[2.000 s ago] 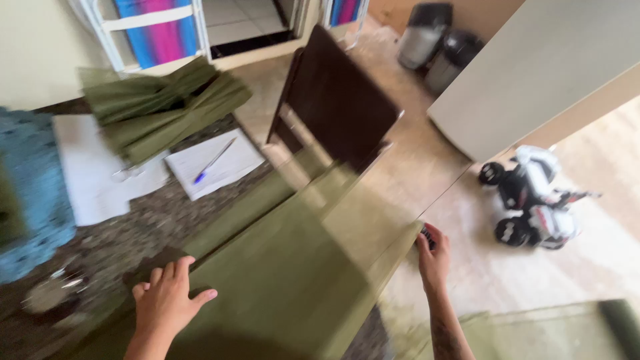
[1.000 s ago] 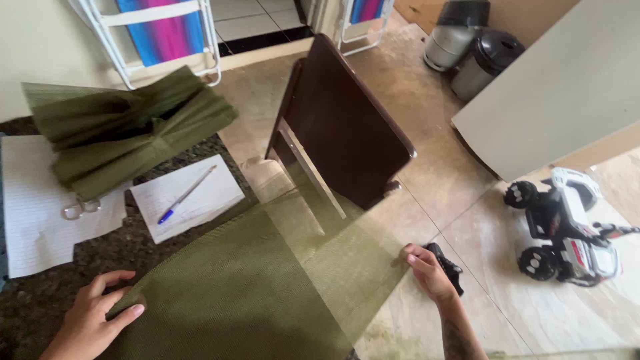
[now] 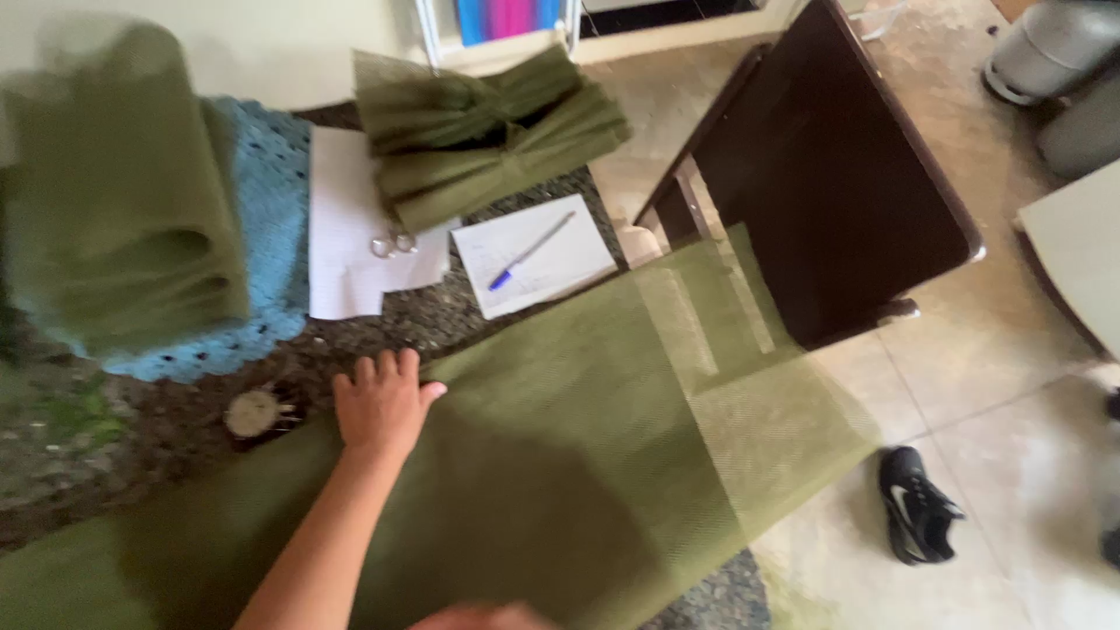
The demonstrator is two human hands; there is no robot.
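A length of sheer olive-green mesh fabric point(image 3: 560, 437) lies across the dark granite tabletop and hangs past its edge beside the chair. My left hand point(image 3: 382, 398) rests flat near the fabric's upper edge, fingers slightly apart. Only a blurred part of my right hand point(image 3: 486, 617) shows at the bottom edge, over the fabric; its fingers are out of frame. Beyond the left hand are gathered green fabric pieces point(image 3: 499, 144), silver scissor handles point(image 3: 394, 245) and a paper sheet point(image 3: 560, 262) with a blue-capped pen point(image 3: 531, 252). Folded green fabric point(image 3: 114, 210) sits on a blue crocheted mat point(image 3: 271, 219).
A dark brown folding chair point(image 3: 840, 166) stands against the table's far right side. On the tiled floor lies a black sneaker point(image 3: 917, 507). A round object point(image 3: 254, 413) sits left of my left hand. A gas cylinder point(image 3: 1046, 48) stands at the upper right.
My right hand has left the fabric's right corner, which it held before, and is now at the bottom edge. The view has swung left, showing the folded fabric and more of the blue mat.
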